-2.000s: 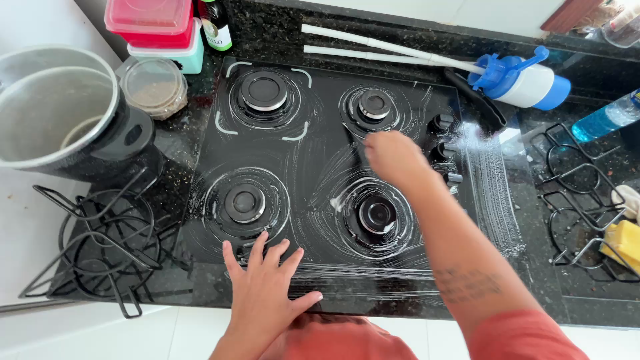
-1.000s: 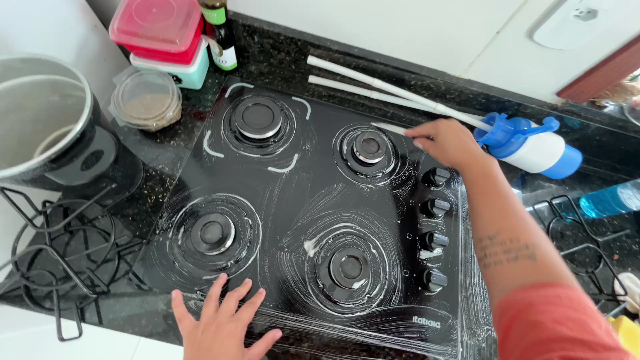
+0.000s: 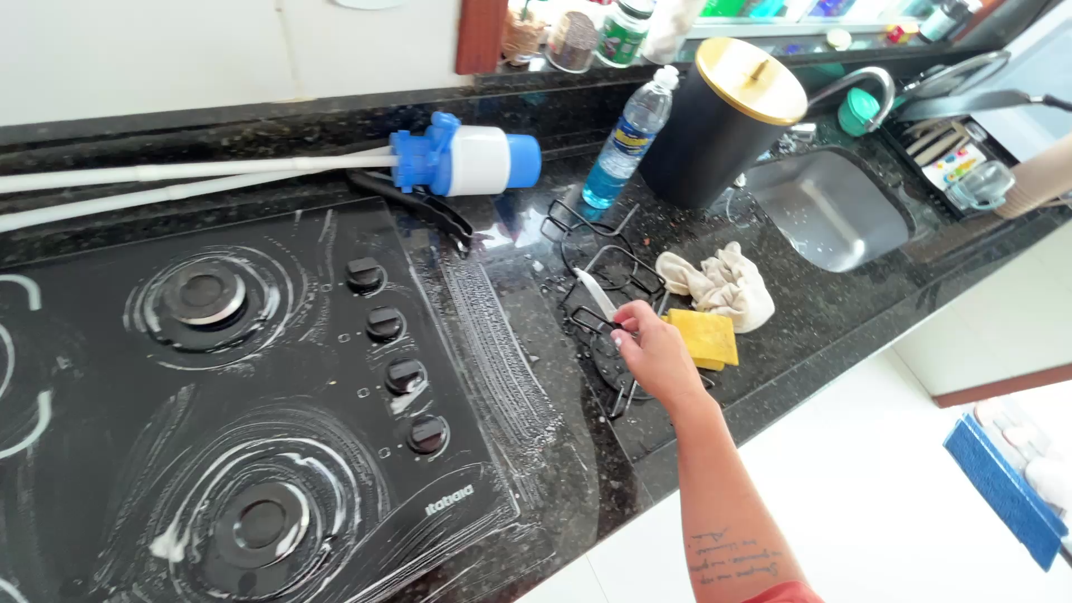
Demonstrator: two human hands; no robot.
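Note:
My right hand point(image 3: 655, 345) is over the black pot grates point(image 3: 620, 289) on the counter right of the cooktop, its fingers on the end of a slim white tool point(image 3: 596, 293), possibly a brush or knife. Just right of the hand lie yellow sponges point(image 3: 702, 337) and a crumpled cream cloth point(image 3: 725, 285). The black glass cooktop point(image 3: 109, 368) has streaks of white foam around its burners point(image 3: 205, 293) and beside its knobs point(image 3: 385, 323). Foam also streaks the granite beside it. My left hand is out of view.
A blue and white bottle pump point(image 3: 479, 159) with white tubes lies behind the cooktop, near black tongs or a handle point(image 3: 419, 209). A bottle of blue liquid point(image 3: 624, 151) and a black canister with a gold lid point(image 3: 712, 126) stand behind the grates. A steel sink point(image 3: 829, 209) is farther right.
My right hand has moved from the back of the cooktop to the grates at the right. My left hand has gone out of view. The view has swung right.

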